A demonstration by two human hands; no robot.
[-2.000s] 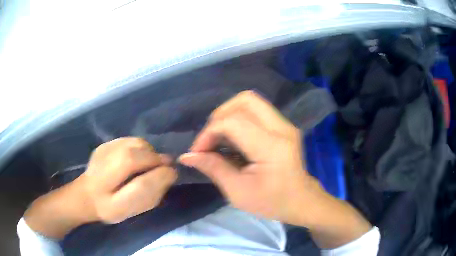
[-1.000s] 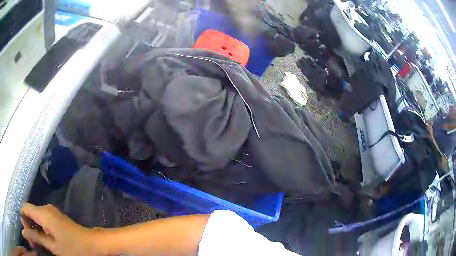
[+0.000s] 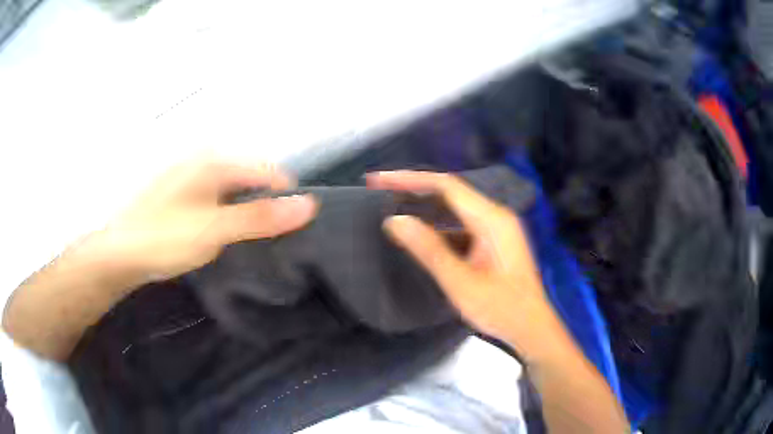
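Observation:
A dark grey garment piece [image 3: 364,254] hangs between my hands, its top edge near the white table's edge and its folds over my lap. My left hand [image 3: 229,212] grips the cloth at its left upper edge between thumb and fingers. My right hand [image 3: 475,254] is at the cloth's right side, thumb and fingers apart; blur hides whether its fingers hold the cloth. A pale dashed stitch line shows on the dark cloth low in the view.
The white table [image 3: 254,76] fills the upper left. A blue bin [image 3: 585,297] stands right of my right hand. Dark cloth [image 3: 678,212] is piled beyond it, with a red object [image 3: 725,136] at the far right.
The view has swung from the cloth pile at the side back to my lap and the table edge. Both hands now show, with the garment piece raised between them.

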